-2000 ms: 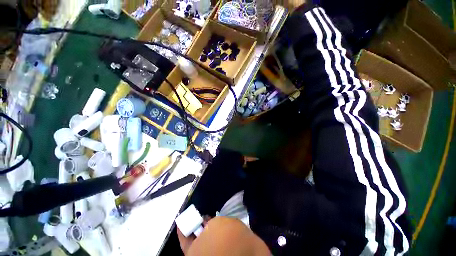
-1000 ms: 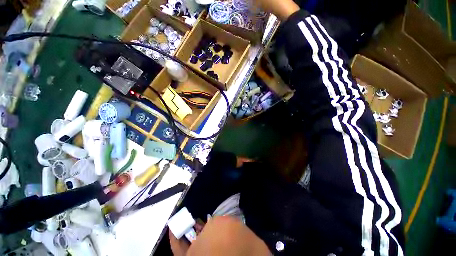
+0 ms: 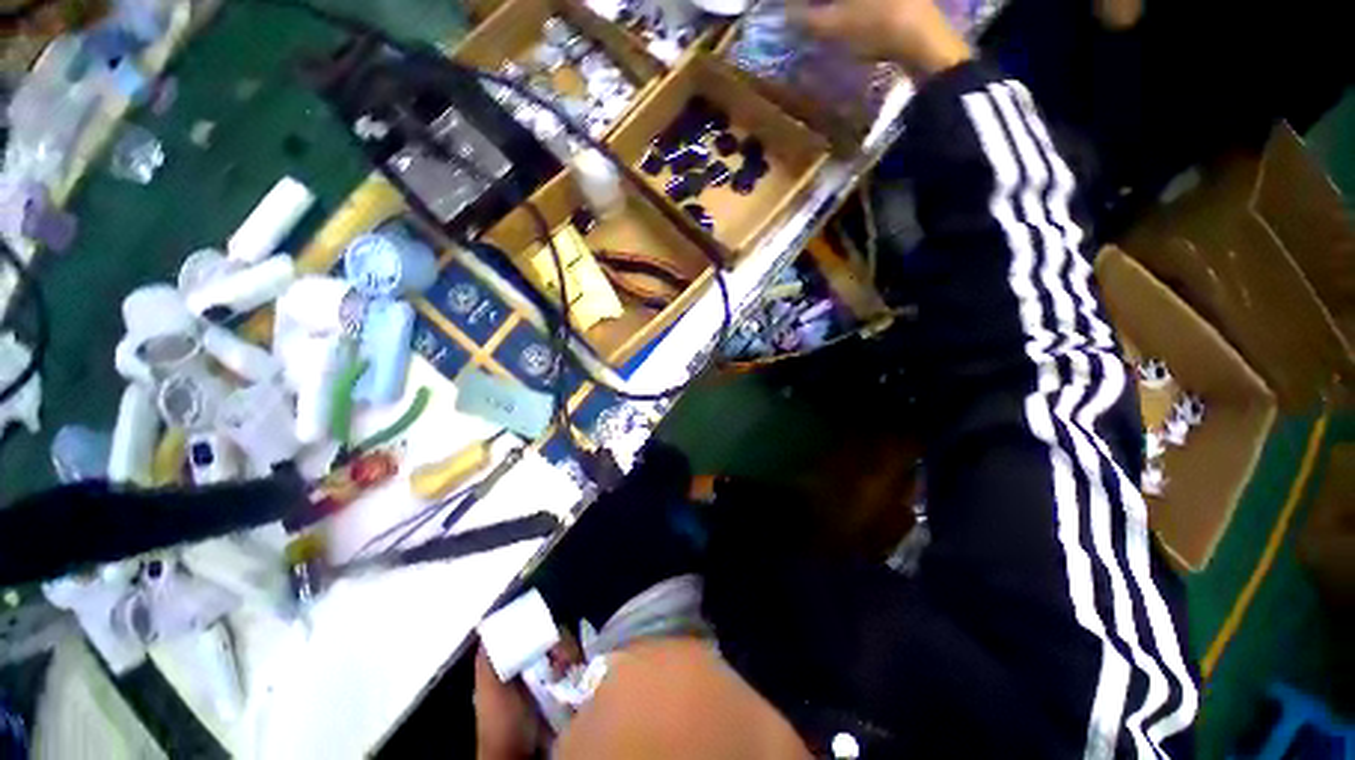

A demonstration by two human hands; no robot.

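Note:
My left hand (image 3: 654, 701), at the bottom edge and partly cut off, holds a white plastic piece (image 3: 520, 636) with a square, smooth face. Small white and dark parts show beside it at my fingers; they are too blurred to name. My right arm, in a black sleeve with white stripes, reaches up to the top of the view. My right hand (image 3: 877, 30) is over the bin of looped cables (image 3: 785, 48). It is blurred, and its fingers and anything in them cannot be made out.
A pile of white fan bodies (image 3: 260, 423) lies on the bench at left. A dark cylinder (image 3: 149, 527) juts over it. A hammer (image 3: 446, 546) lies on the white sheet. A bin of black parts (image 3: 810, 149) stands near the bench edge. An open carton (image 3: 1211, 483) is at right.
The view has shifted, so the bench bins sit further right. More small parts show beside the white piece in my left hand. My right hand shows more fully over the cable bin.

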